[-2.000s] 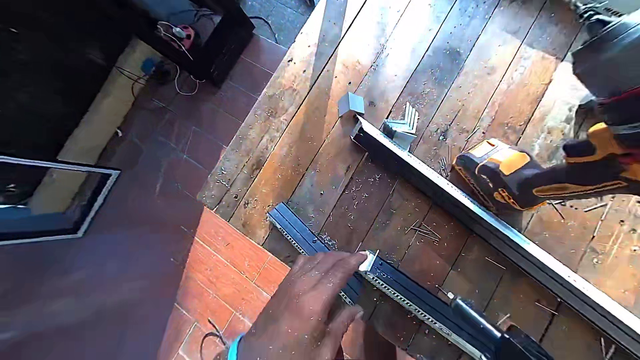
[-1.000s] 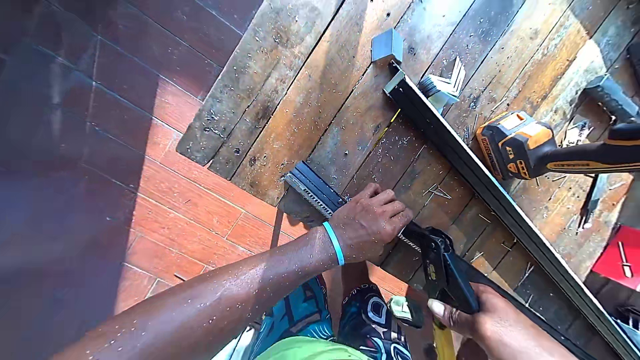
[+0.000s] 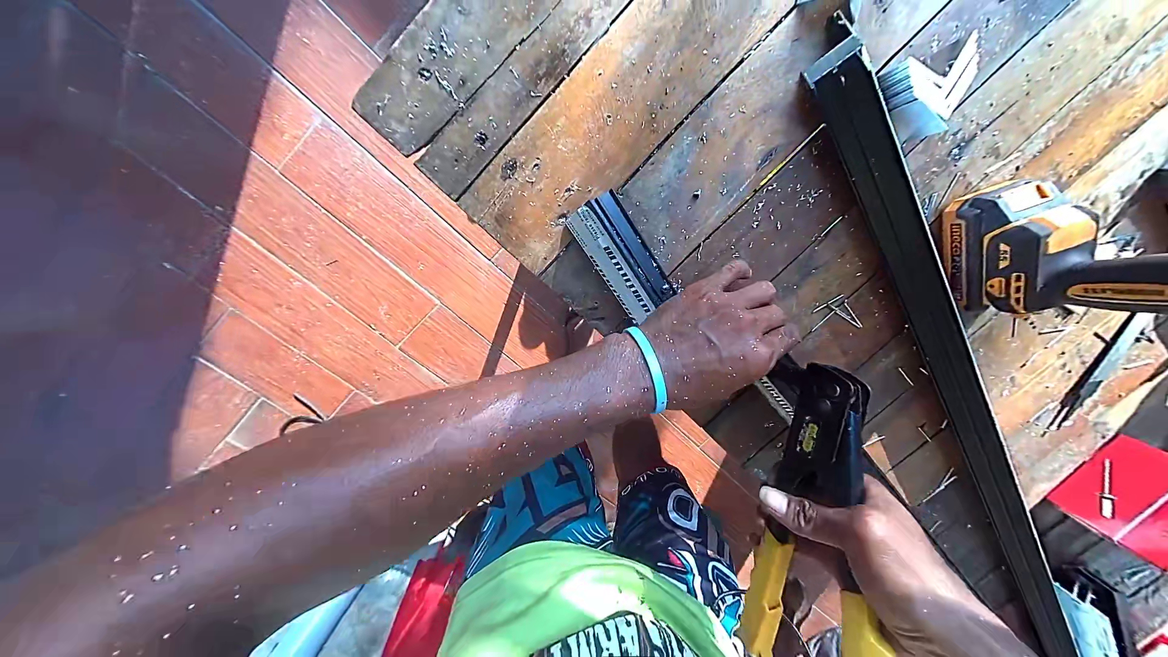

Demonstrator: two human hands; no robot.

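A slotted black and silver metal profile [image 3: 620, 260] lies across the worn boards. My left hand [image 3: 721, 338], with a light blue wristband, is closed over its middle and hides that part. My right hand [image 3: 876, 538] grips a hand riveter [image 3: 821, 438] with a black head and yellow handles. The riveter's head meets the profile just beside my left fingers; the exact contact is hidden. Its handles are spread apart. Thin rivets [image 3: 838, 312] lie scattered on the boards to the right of my left hand.
A long black metal bar [image 3: 940, 338] lies diagonally to the right. Beyond it is a yellow and black cordless tool [image 3: 1022, 246]. Bent metal angle pieces [image 3: 922, 96] sit near the bar's top end. A red flat item [image 3: 1113, 502] is at right; tiled floor [image 3: 338, 246] lies left.
My right hand, unseen two seconds ago, is now in view with the riveter, its head closer to my left fingers than one second ago. The view has shifted considerably.
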